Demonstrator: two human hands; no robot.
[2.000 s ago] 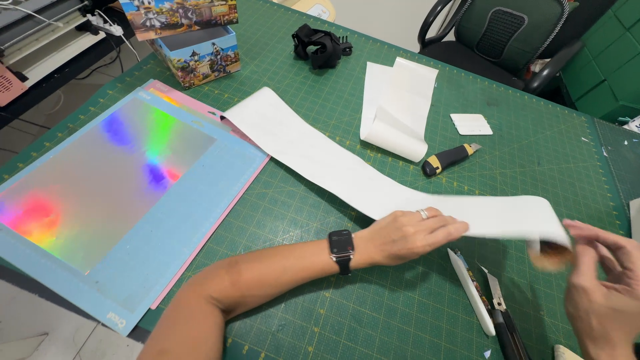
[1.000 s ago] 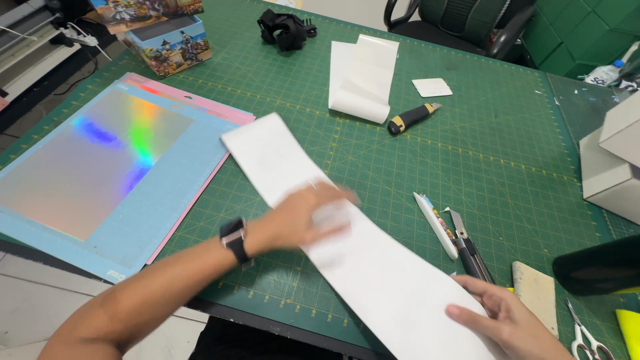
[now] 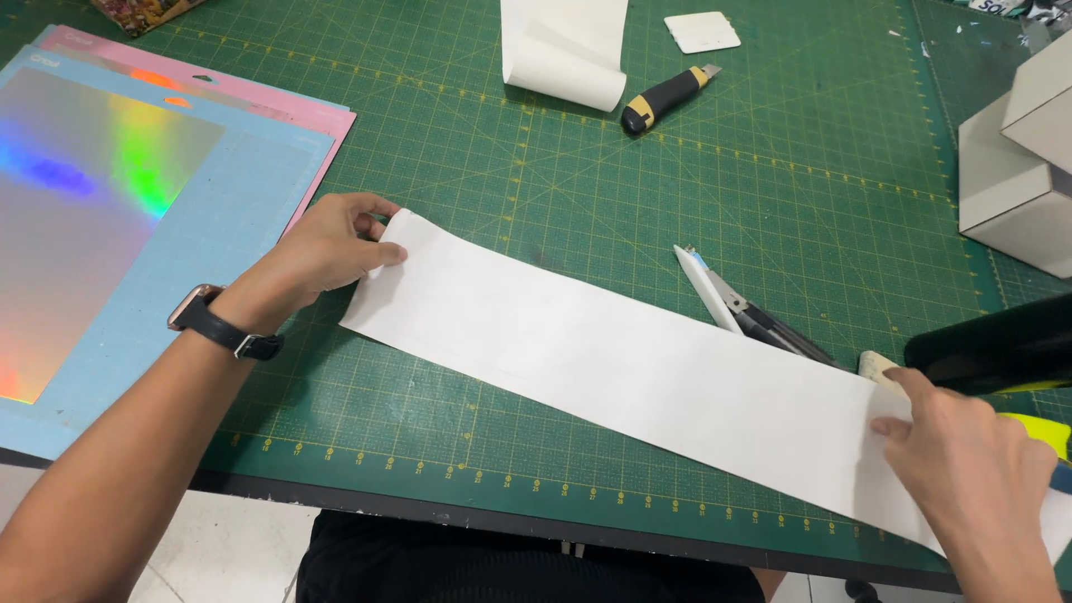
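Note:
A long white paper strip (image 3: 586, 335) lies slantwise over the green cutting mat (image 3: 402, 159) near the table's front edge. My left hand (image 3: 335, 247) pinches its upper left corner between thumb and fingers; a watch is on that wrist. My right hand (image 3: 971, 461) is over the strip's right part, thumb and index finger on or just above the paper; whether it grips is unclear. Behind the strip, partly covered by it, are a slim white tool (image 3: 705, 289) and a craft knife (image 3: 766, 327).
Blue Cricut mat (image 3: 260, 184) with holographic sheet (image 3: 100, 184) at left, over a pink mat (image 3: 335, 134). Behind: curled white sheet (image 3: 569, 67), black-and-yellow utility knife (image 3: 666, 100), small white card (image 3: 703, 32). At right: white boxes (image 3: 1005, 176), a dark cylinder (image 3: 997, 343).
My left hand has gone from the middle of the strip to its left end and taken hold of the corner. The strip's left end has moved away from the blue mat. The view has moved closer.

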